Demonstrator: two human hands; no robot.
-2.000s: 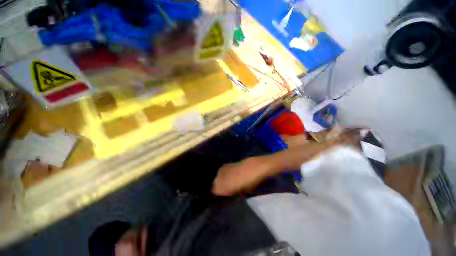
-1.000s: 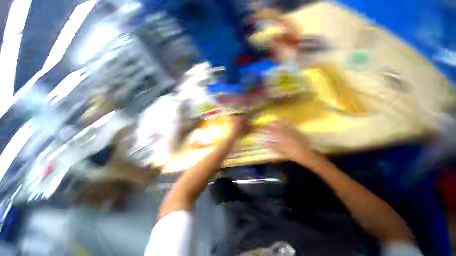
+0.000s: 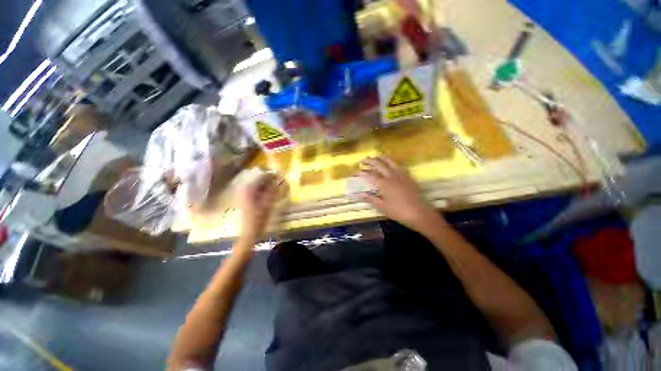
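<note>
The blue press stands over a yellow jig on the plywood bench top. My right hand is at the jig's front edge, fingers on or beside a small pale piece; whether it grips the piece is unclear. My left hand is blurred, left of the jig near the bench's front edge, by what look like pale pieces; its fingers and any hold cannot be made out. Clear guards with yellow warning labels hang in front of the press head.
A crumpled clear plastic bag lies at the bench's left end. Thin silver tweezers lie right of the jig. A green-and-dark tool and a red wire lie farther right. A blue-covered table is at the upper right.
The view has swung from the bench's right side to face the press. Both hands are now at the bench; since one second ago, my left hand has moved left, away from the right.
</note>
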